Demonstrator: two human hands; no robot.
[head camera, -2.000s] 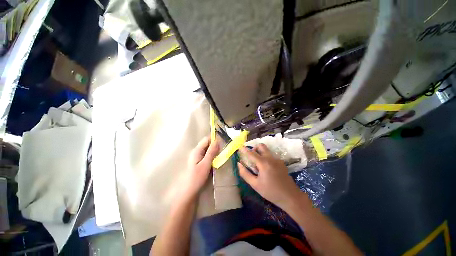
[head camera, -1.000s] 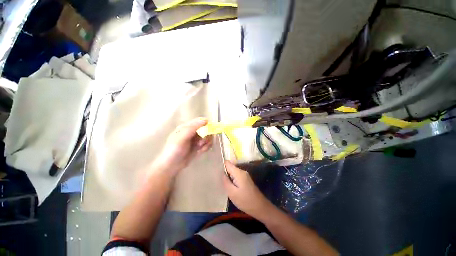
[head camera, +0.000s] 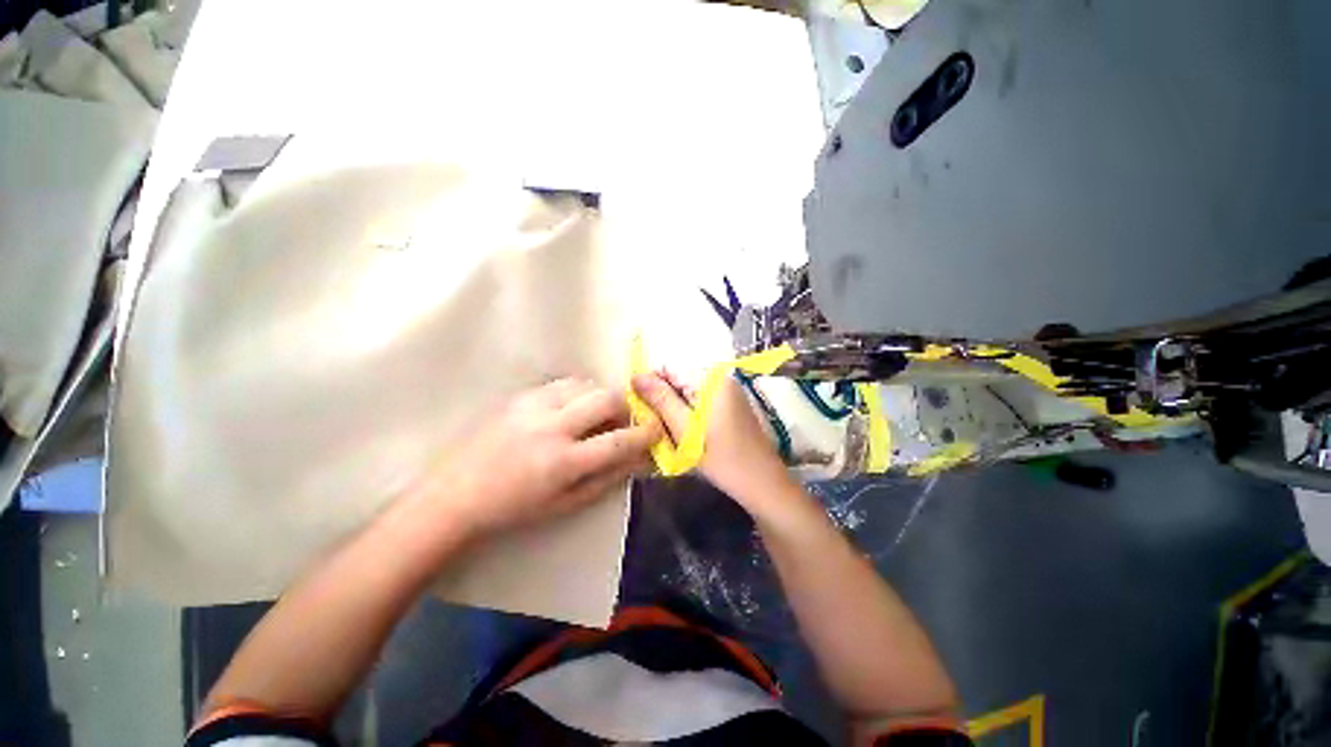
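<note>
The beige panel (head camera: 336, 350) lies flat before me, its right edge at my hands. Yellow binding tape (head camera: 689, 444) runs from the needle area, bends down in a V and rises beside the panel edge. My left hand (head camera: 540, 455) lies over the panel, fingertips closed at its right edge on the tape. My right hand (head camera: 730, 434) meets it from the right, fingers on the tape; its grip is partly hidden behind the tape. Scissors with green loop handles (head camera: 769, 413) lie under the tape by the needle area, dark blades pointing up-left.
The grey machine head (head camera: 1051, 175) fills the upper right, with dark metal needle parts (head camera: 796, 314) below its left end. The white table extension (head camera: 701, 132) lies behind the panel. Other beige panels (head camera: 59, 219) are at far left. A clear plastic bag (head camera: 847, 511) hangs below the bed.
The view has shifted closer. My left hand has brought the tape down to the panel edge. My right hand has moved up from the lower edge to the tape.
</note>
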